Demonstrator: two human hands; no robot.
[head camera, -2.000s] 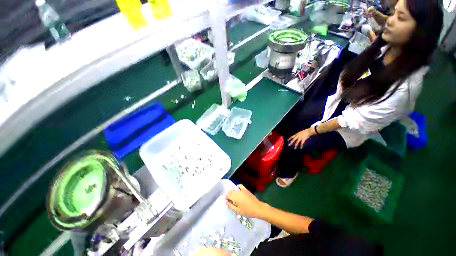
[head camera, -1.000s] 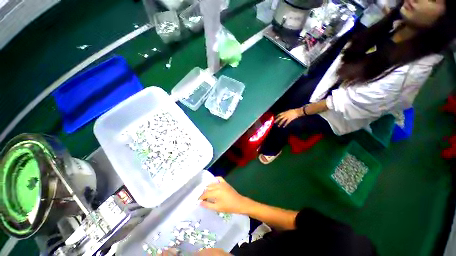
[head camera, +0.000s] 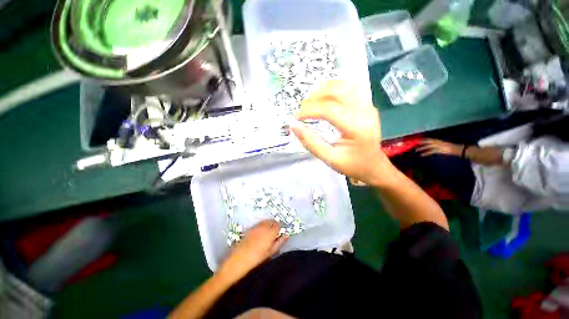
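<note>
My right hand (head camera: 349, 134) is raised at the right end of the assembly machine (head camera: 218, 134), in front of the bench tub. Its thumb and fingers are curled toward each other at the fixture; a small dark-red spot shows at the fingertips, too small to name. My left hand (head camera: 262, 240) is down in the translucent lap-side tub (head camera: 330, 233), its fingertips among small white-and-green plastic parts (head camera: 274, 209). Whether it pinches a part cannot be told. The bench tub (head camera: 299, 15) behind the fixture holds a wide spread of similar parts.
The steel bowl feeder (head camera: 140, 40), green inside, stands behind the machine at upper left. A slim cylinder (head camera: 93, 162) sticks out left. Two small clear boxes (head camera: 415, 78) are right of the bench tub. A person in a white sleeve (head camera: 536, 156) sits at right, above a blue crate (head camera: 508, 240).
The view has swung left and down to the machine. My right hand has moved from the lap-side tub's edge up to the fixture. My left hand now shows more fully, in the lap-side tub.
</note>
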